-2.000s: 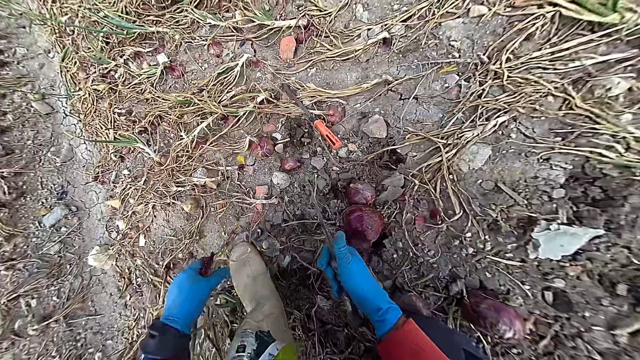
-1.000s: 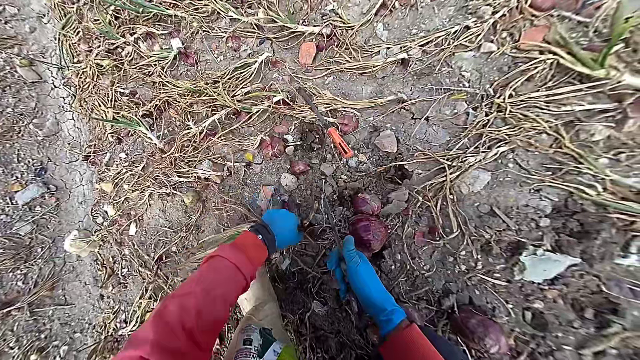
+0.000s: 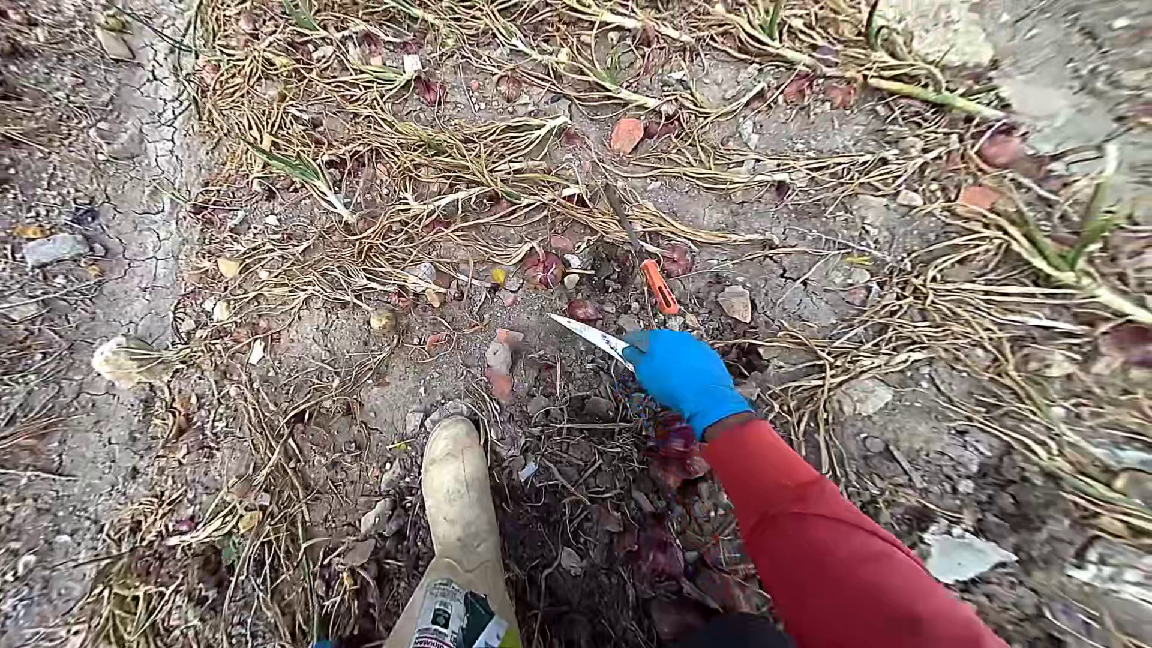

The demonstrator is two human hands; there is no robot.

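Observation:
My right hand, in a blue glove with a red sleeve, is closed around a tool whose pale, pointed blade sticks out to the upper left; its handle is hidden. Just above, an orange-handled tool with a thin, dark shaft lies on the soil. Red onions lie partly in the dirt around it, a small one close to the blade tip. More red onions lie below my right wrist, partly covered by it. Only a blue sliver at the bottom edge may be my left hand.
A tan rubber boot stands at the lower middle. Dry onion leaves spread over the upper ground, with stones and reddish fragments among them. A cracked dirt strip runs down the left side.
My left arm, reaching into the middle a second ago, has withdrawn from there. My right hand has moved up towards the orange-handled tool, and the pale blade now shows plainly.

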